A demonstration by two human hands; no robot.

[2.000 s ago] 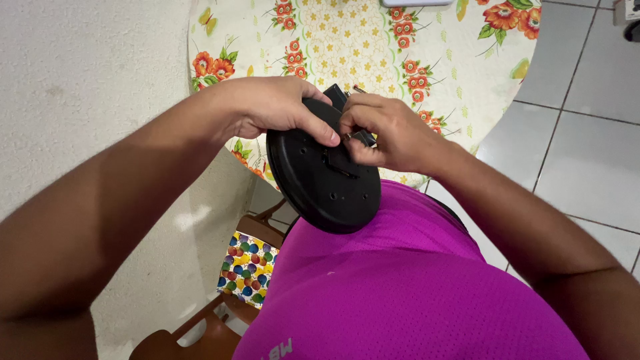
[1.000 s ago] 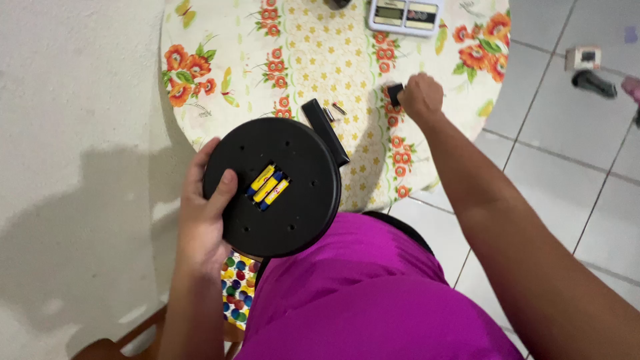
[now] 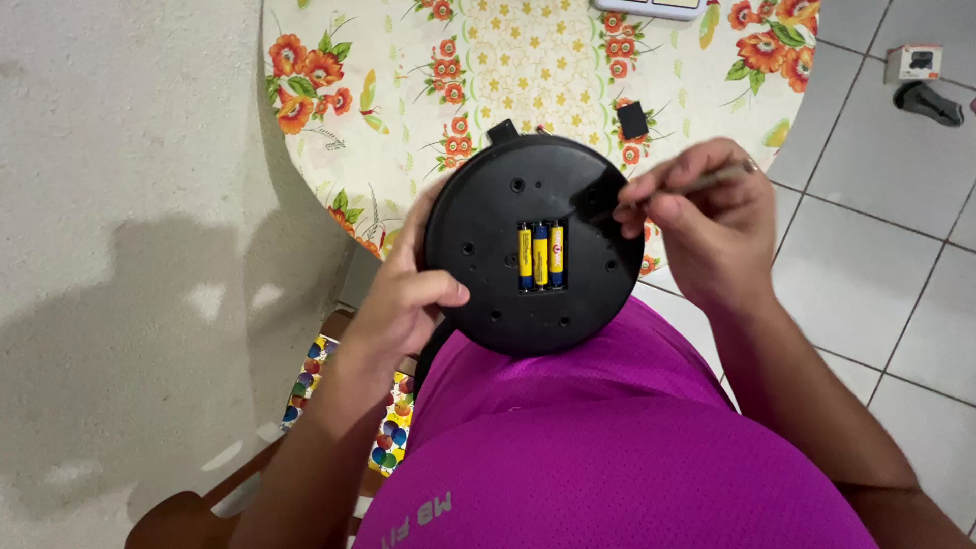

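Observation:
My left hand (image 3: 419,297) grips the left edge of a round black plastic device (image 3: 488,305), its underside facing me above my lap. Three yellow and blue batteries (image 3: 541,255) lie side by side in its uncovered compartment. My right hand (image 3: 709,221) pinches a thin, slender tool (image 3: 713,179), blurred, beside the device's upper right edge; its exact kind cannot be told. A small black cover (image 3: 632,120) lies on the tablecloth, above my right hand. Behind the device's top edge a black bar-shaped part (image 3: 502,132) sticks out.
A round table with a floral tablecloth (image 3: 534,61) is in front. At its far side is a kitchen scale (image 3: 656,6). Left stands a white wall (image 3: 137,137). A brown chair (image 3: 171,518) with a balloon-patterned item (image 3: 393,438) is lower left. A small box (image 3: 915,62) sits on the tiled floor.
The black cover was by my right hand and now lies released on the table. My right hand has come back to the device holding a thin tool. The batteries were hidden in the earliest frame.

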